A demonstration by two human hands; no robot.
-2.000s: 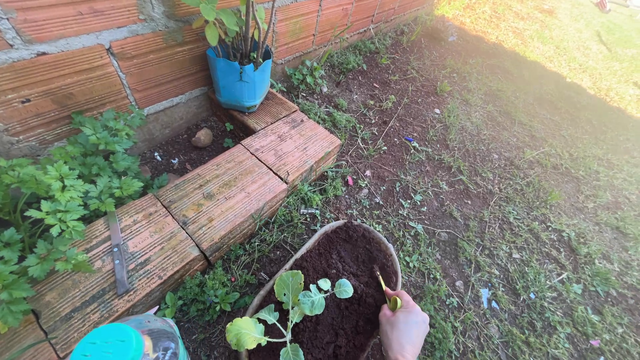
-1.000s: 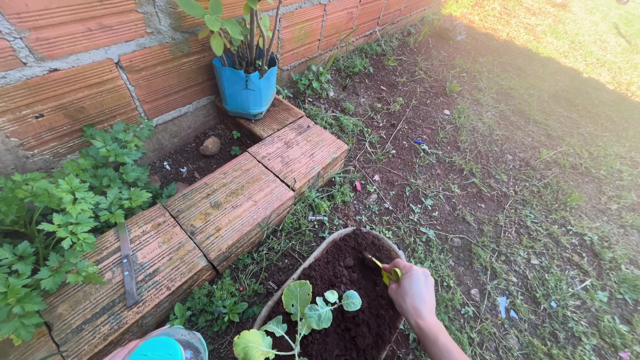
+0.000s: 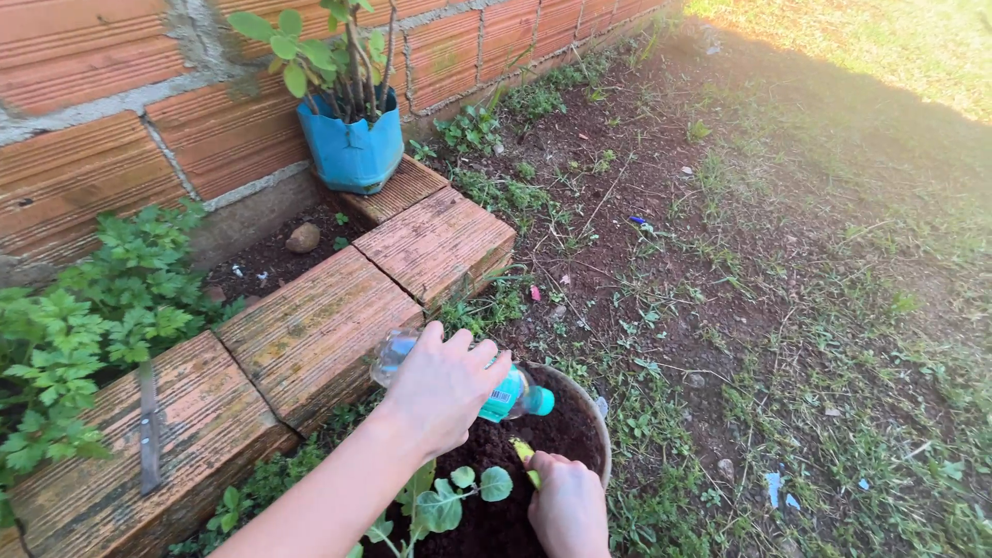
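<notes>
My left hand [image 3: 449, 387] grips a clear plastic bottle [image 3: 508, 395] with a teal label and teal cap, tilted sideways above a round pot [image 3: 603, 434] of dark soil [image 3: 570, 434]. Its capped end points right, over the soil. In my right hand [image 3: 570, 500] is a yellow-green handled tool [image 3: 525, 453], whose working end is hidden. Below the bottle, a leafy seedling [image 3: 442, 508] rises from the near part of the pot, partly behind my left forearm.
Hollow clay bricks [image 3: 322, 333] edge a raised bed along the brick wall [image 3: 457, 58]. On them lie a knife [image 3: 149, 430] and a blue planter [image 3: 353, 147]. Leafy herbs [image 3: 116, 302] and a stone [image 3: 303, 238] are in the bed. Patchy grass [image 3: 775, 310] spreads right.
My left hand has come into full view over the pot with the bottle, which was at the lower left edge before. My right hand stays at the pot, holding the yellow-green tool.
</notes>
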